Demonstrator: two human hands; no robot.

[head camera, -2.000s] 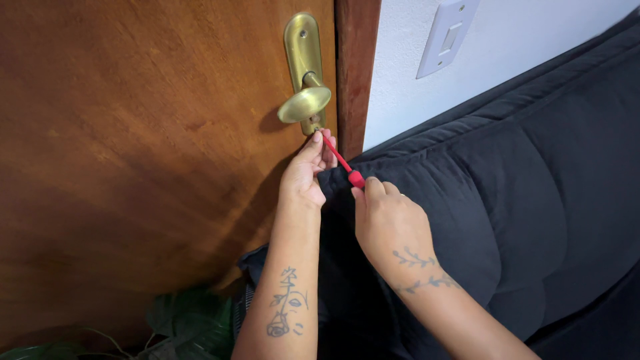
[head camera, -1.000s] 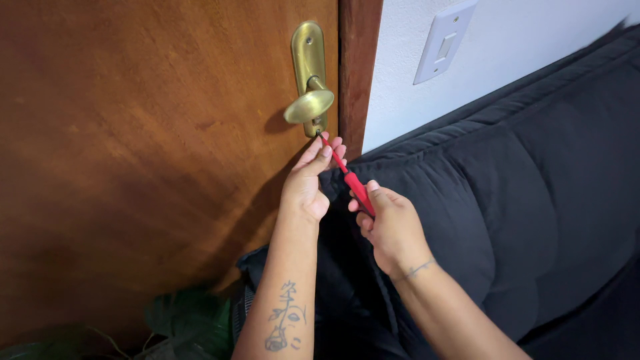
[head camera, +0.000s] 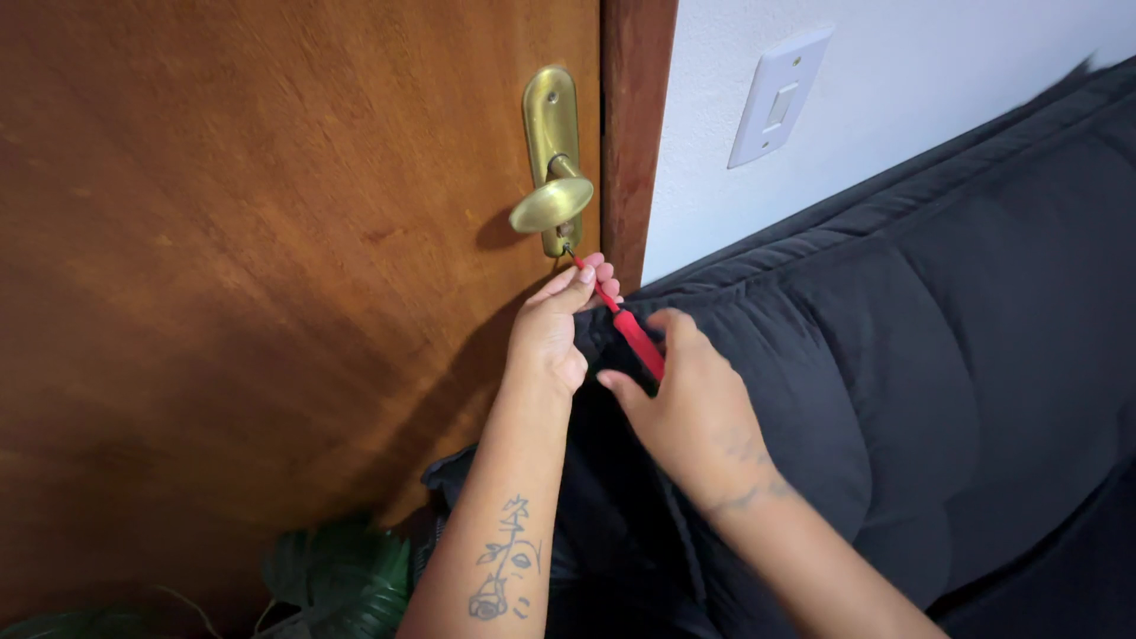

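A brass door handle plate [head camera: 552, 124] with an oval knob [head camera: 552, 205] is fixed on a wooden door [head camera: 311, 222]. My left hand [head camera: 564, 315] pinches the red shaft of a screwdriver [head camera: 639, 344] just below the plate. The screwdriver's tip meets the screw at the plate's bottom end. Around the red handle, my right hand [head camera: 697, 390] has its thumb and fingers spread; the handle's rear end is hidden behind it, and I cannot tell whether the palm touches it.
Right of the door stand the wooden frame [head camera: 635, 133] and a white wall with a light switch [head camera: 781, 98]. A dark cushioned sofa [head camera: 887, 337] fills the right side. Green plant leaves [head camera: 342, 572] are at the bottom left.
My right hand's fingers have come off the screwdriver handle they were closed around and are now spread. My left hand stays at the shaft, below the handle plate.
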